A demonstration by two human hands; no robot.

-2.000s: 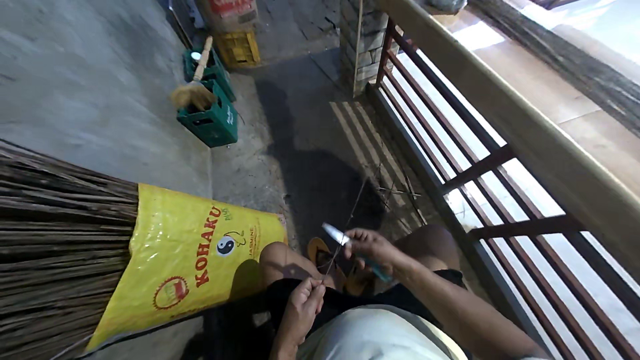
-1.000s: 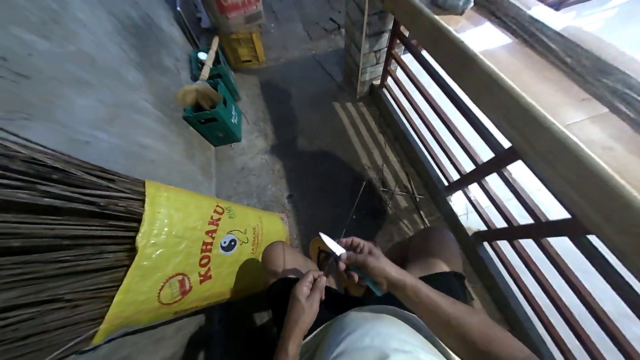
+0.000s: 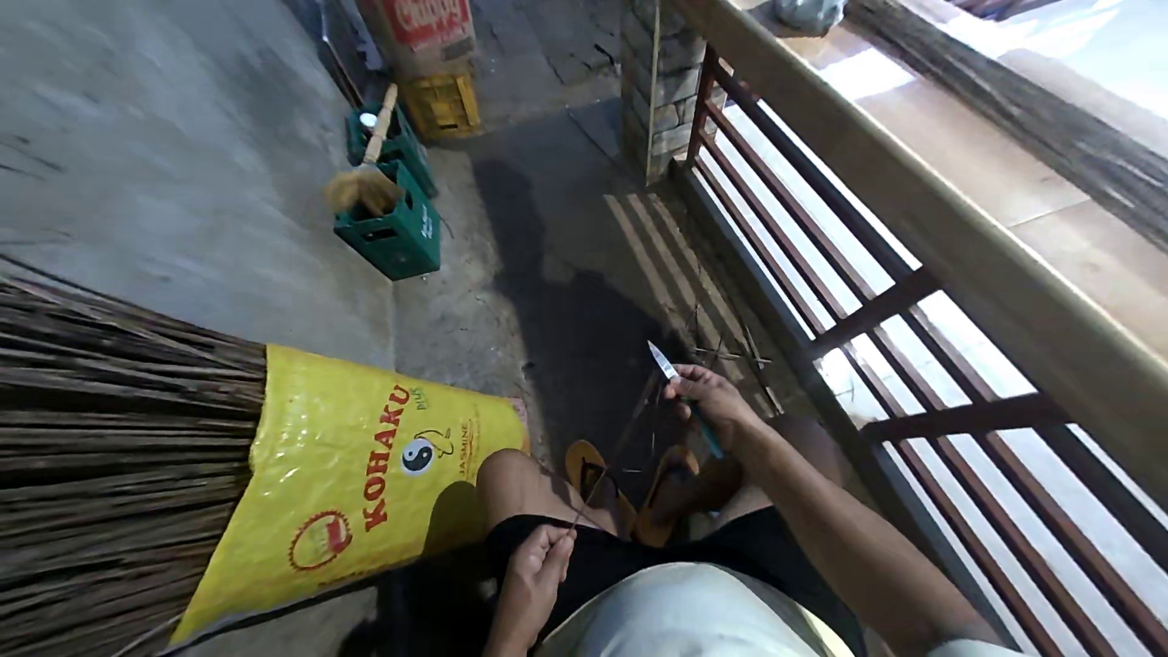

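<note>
My right hand (image 3: pixel 716 399) is closed around the green handle of a small knife (image 3: pixel 663 361), its pale blade pointing up and to the left. Between the fingertips of my left hand (image 3: pixel 537 568), over my left thigh, is the end of a thin dark stick (image 3: pixel 613 456). The stick slants up and right past my sandals toward the knife; its far end is hard to make out against the shadow. Left of my legs lies a yellow woven sack (image 3: pixel 365 484) with a large bundle of thin brown sticks (image 3: pixel 119 447) protruding from it.
A wooden railing (image 3: pixel 949 228) with reddish bars runs along the right. Thin sticks (image 3: pixel 721 354) lie on the concrete floor ahead. Green crates (image 3: pixel 401 242) with a brush (image 3: pixel 365 190) on them stand by the left wall, a yellow crate (image 3: pixel 443 105) beyond. Sandals (image 3: pixel 593 474) are on my feet.
My right hand with the knife has moved forward and away from my left hand; the two were close together a second ago. My left hand still pinches the stick.
</note>
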